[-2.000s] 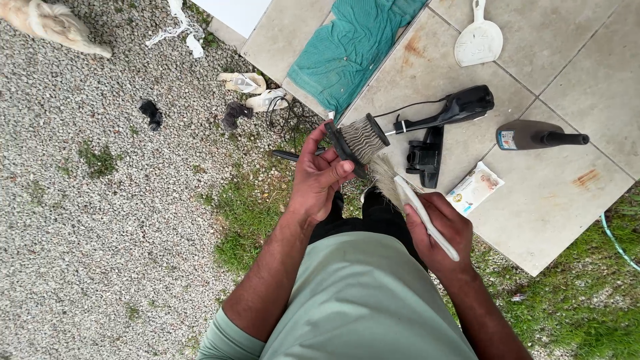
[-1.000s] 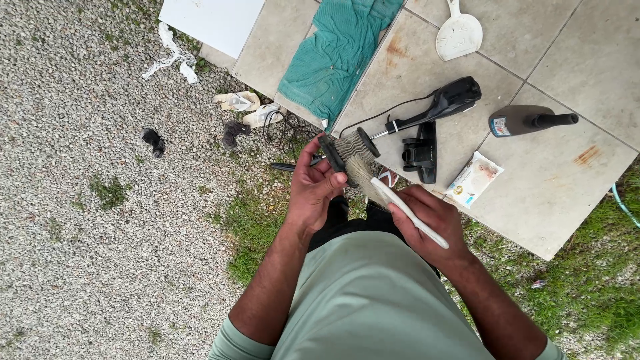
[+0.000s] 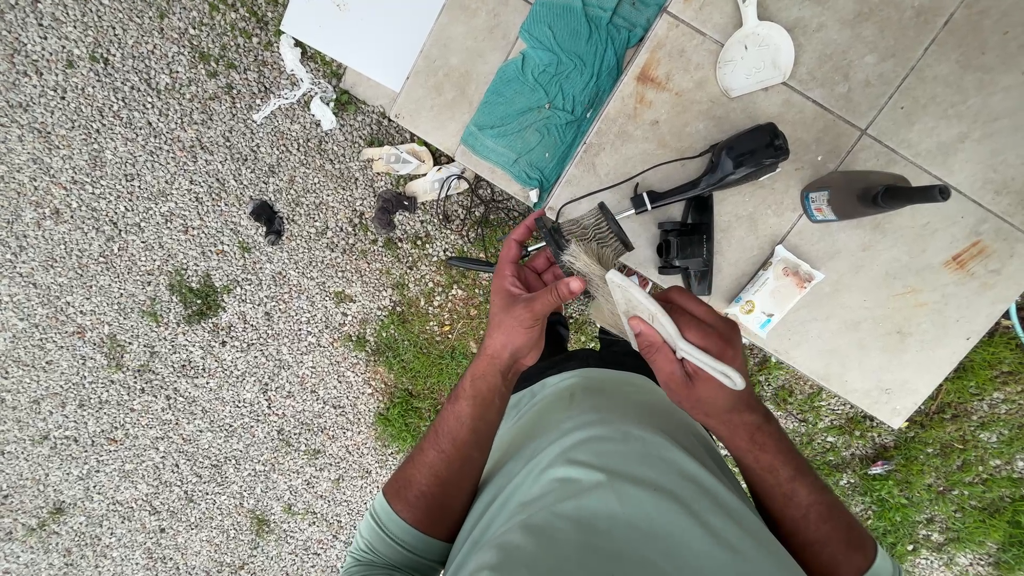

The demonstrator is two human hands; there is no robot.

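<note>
My left hand [image 3: 532, 300] grips the black end of a dusty pleated vacuum cleaner filter [image 3: 590, 232], which is tilted. My right hand [image 3: 696, 352] holds a white-handled brush [image 3: 660, 324] across the palm. Its pale bristles lie against the filter's black end and pleats. Just beyond the hands, a black stick vacuum's handle unit [image 3: 736, 164] with a cord rests on the tiles, and a black floor nozzle [image 3: 688, 248] lies beside it. Part of a metal tube shows behind my left hand.
On the tiles [image 3: 904, 296] are a grey bottle [image 3: 860, 196], a wipes packet [image 3: 770, 290], a white dustpan [image 3: 754, 58] and a teal cloth [image 3: 552, 96]. Flip-flops [image 3: 400, 158], tangled black cable [image 3: 480, 210] and dark socks [image 3: 266, 222] lie on the gravel. The tiled slab has an exposed edge.
The brush has shifted a little against the filter, with its bristles still touching it. Both hands keep their holds. The view has moved slightly.
</note>
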